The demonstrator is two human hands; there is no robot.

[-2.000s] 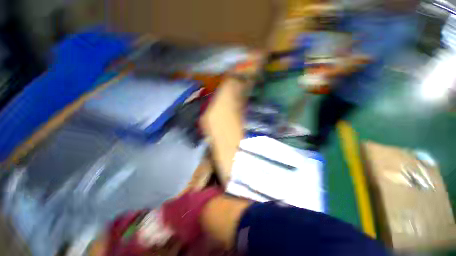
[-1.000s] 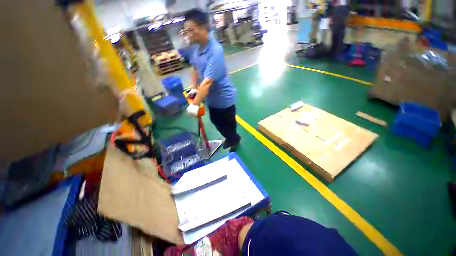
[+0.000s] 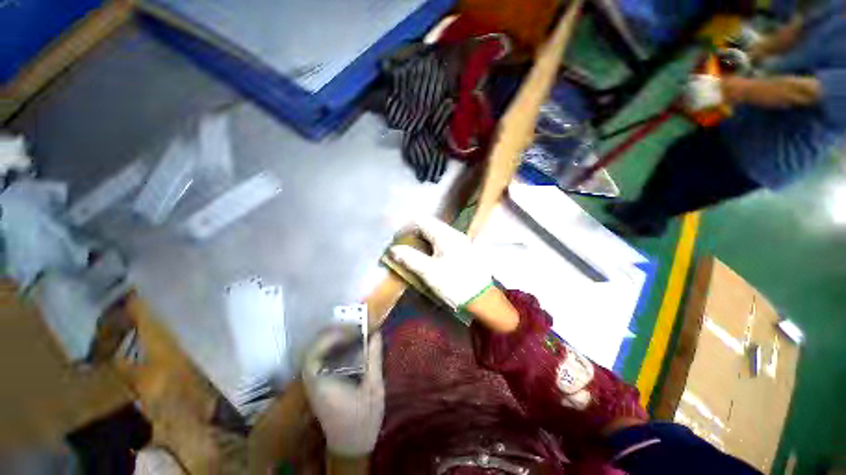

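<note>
My left hand (image 3: 345,394), in a white glove, holds a small flat metal plate (image 3: 352,317) with small holes near its upper end, over the table's front edge. My right hand (image 3: 445,264), in a white glove with a green cuff edge, is up and to the right, apart from the plate. It grips a thin, flat, tan-edged pad (image 3: 397,271), mostly hidden under the hand. A stack of overlapping plates (image 3: 257,329) lies left of my left hand. Loose plates, including one long plate (image 3: 234,205), lie farther back on the grey table (image 3: 315,186).
Pale blue-grey rags (image 3: 56,250) lie at the left. A blue-edged sheet stack (image 3: 320,116) and striped cloth (image 3: 422,107) are at the back. A cardboard flap (image 3: 524,116) rises right of the table, beside a blue-rimmed tray (image 3: 633,311). A person's gloved hand (image 3: 703,91) holds orange-red equipment.
The view has swung back from the floor and standing person to the table. Both my gloved hands now show in full, with a plate in the left and a pad in the right.
</note>
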